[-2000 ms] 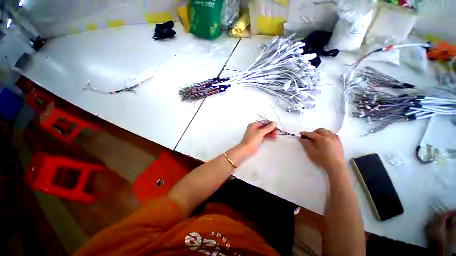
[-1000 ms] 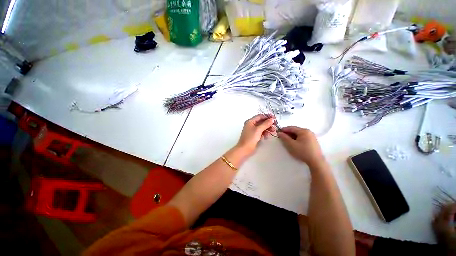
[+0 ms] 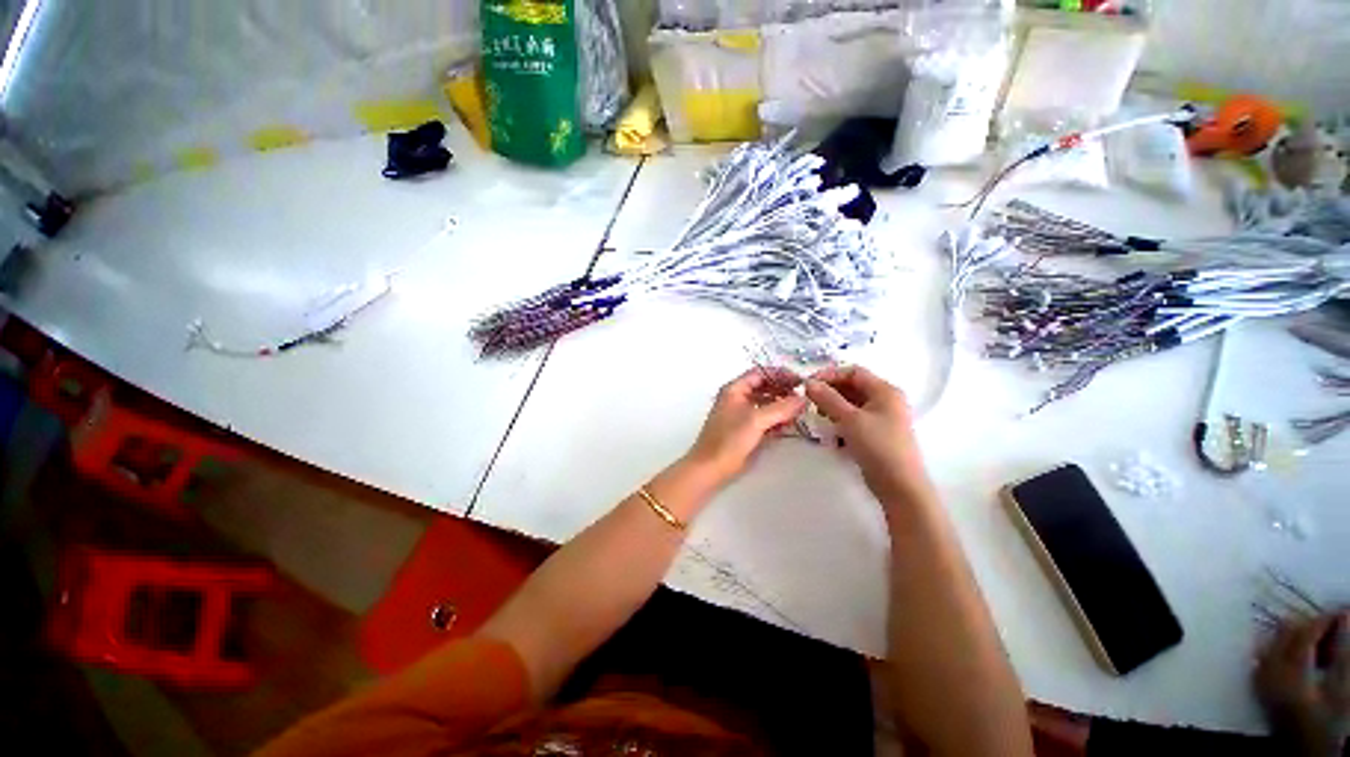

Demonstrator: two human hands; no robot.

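My left hand [image 3: 743,420] holds a small wire harness by its thin dark wire ends [image 3: 767,364], which fan out above the fingers. My right hand [image 3: 866,414] is close beside it, fingertips pinched at a tiny white piece [image 3: 803,389] between the two hands; it may be a connector housing. A short dark part of the harness shows below the fingertips. The rest of the harness is hidden by the hands. A large bundle of white cables [image 3: 785,252] lies behind the hands, its dark-reddish wire ends pointing left.
A second harness pile [image 3: 1184,303] lies right. A phone [image 3: 1093,565], small white parts [image 3: 1143,473] and a looped metal-like item [image 3: 1232,442] lie nearer. Another person's hand [image 3: 1303,673] is at the lower right. A single harness [image 3: 311,337] lies left. Red stools [image 3: 163,614] stand below.
My right hand has moved from the dark part of the harness up to my left fingertips, where a tiny white piece now shows. The view has shifted slightly.
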